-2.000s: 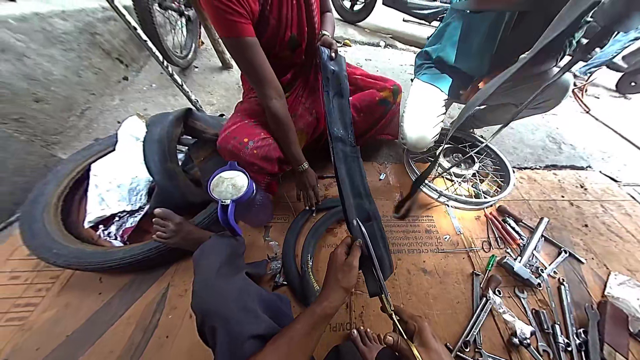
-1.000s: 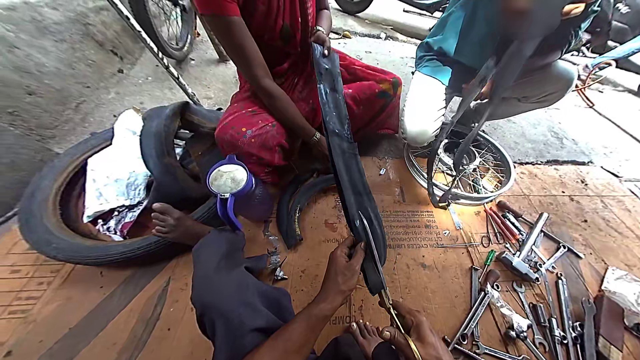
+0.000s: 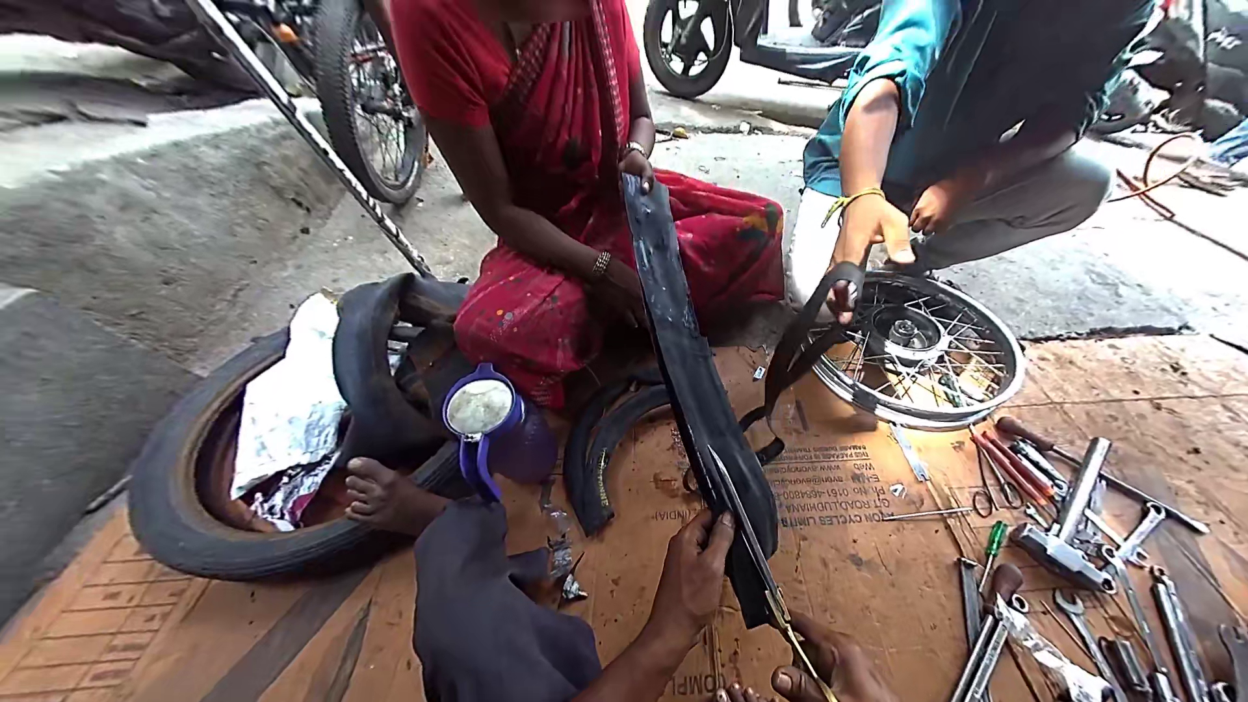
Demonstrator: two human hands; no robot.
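Observation:
A long strip of black rubber (image 3: 717,419) slants from a seated person's hand down to my hands. My left hand (image 3: 690,575) grips the strip's left edge near its lower end. In my right hand (image 3: 838,663), partly cut off by the frame's bottom, are metal scissors (image 3: 749,534), their long blades lying along the strip. Left of the strip, curved black rubber pieces (image 3: 597,458) rest on the cardboard. A second person's hand (image 3: 863,253) holds a thin black strap (image 3: 804,346) above a spoked wheel rim (image 3: 916,341).
Wrenches, a hammer (image 3: 1072,531) and other tools lie at the right on the cardboard sheet (image 3: 643,634). A purple jug (image 3: 502,429) stands left of the strip. Farther left lies a large tyre (image 3: 185,487) with a bare foot (image 3: 390,497) against it.
The person at the right has moved a hand out over the wheel rim, with the thin black strap in it. My hands remain on the rubber strip and the scissors.

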